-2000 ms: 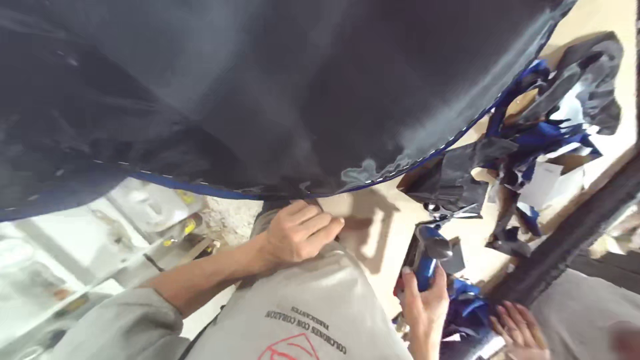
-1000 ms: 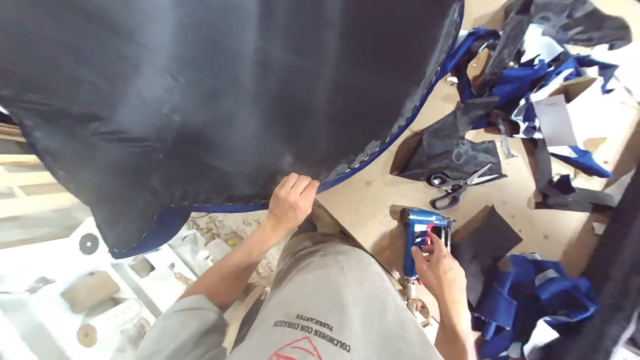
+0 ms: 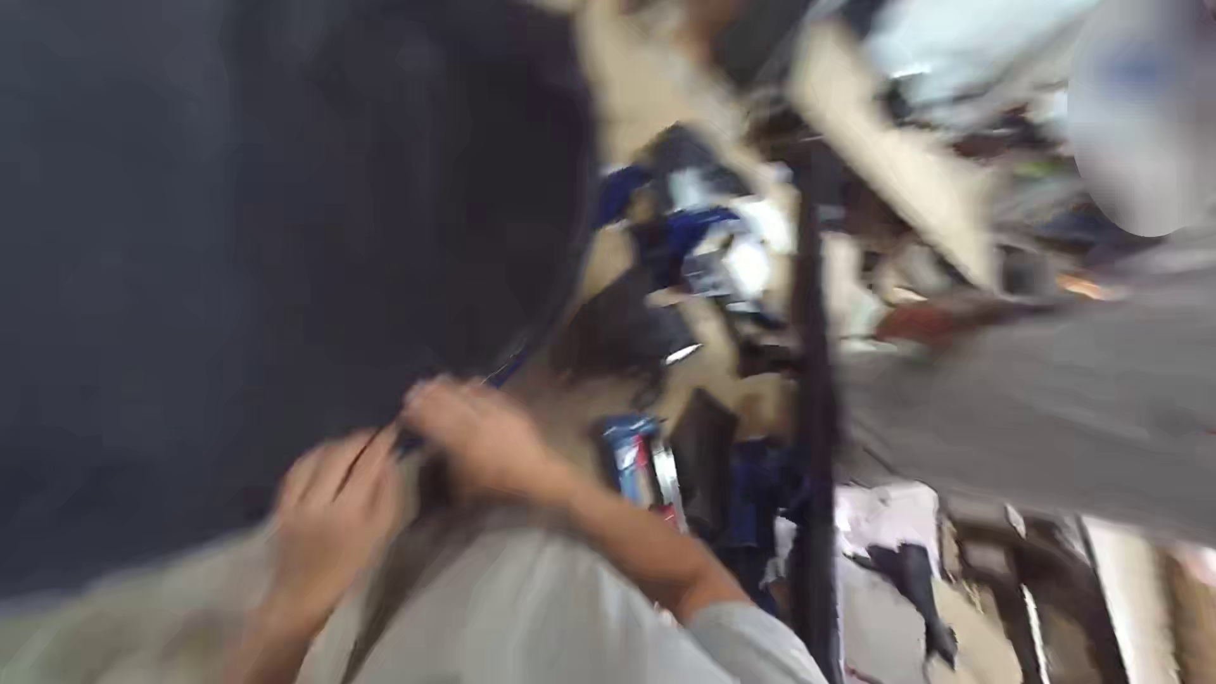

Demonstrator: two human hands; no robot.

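A large dark fabric-covered piece (image 3: 285,218) fills the left half of the blurred head view. Its lower edge is gripped by my left hand (image 3: 342,503), fingers over the dark cloth. My right hand (image 3: 475,427) is close beside it, curled on the same edge where a bit of blue trim shows. A blue staple gun (image 3: 629,456) with red parts lies on the wooden tabletop, right of my right forearm. Motion blur hides the fingertips and any detail of the edge.
Blue, black and white fabric scraps (image 3: 698,228) lie on the tabletop (image 3: 617,95). A long dark bar (image 3: 815,399) runs along the table's right side. Beyond it stands another person in a grey garment (image 3: 1035,408), near cluttered boards.
My right hand has let go of the staple gun and moved left to the fabric edge, beside my left hand. The view has swung strongly to the right.
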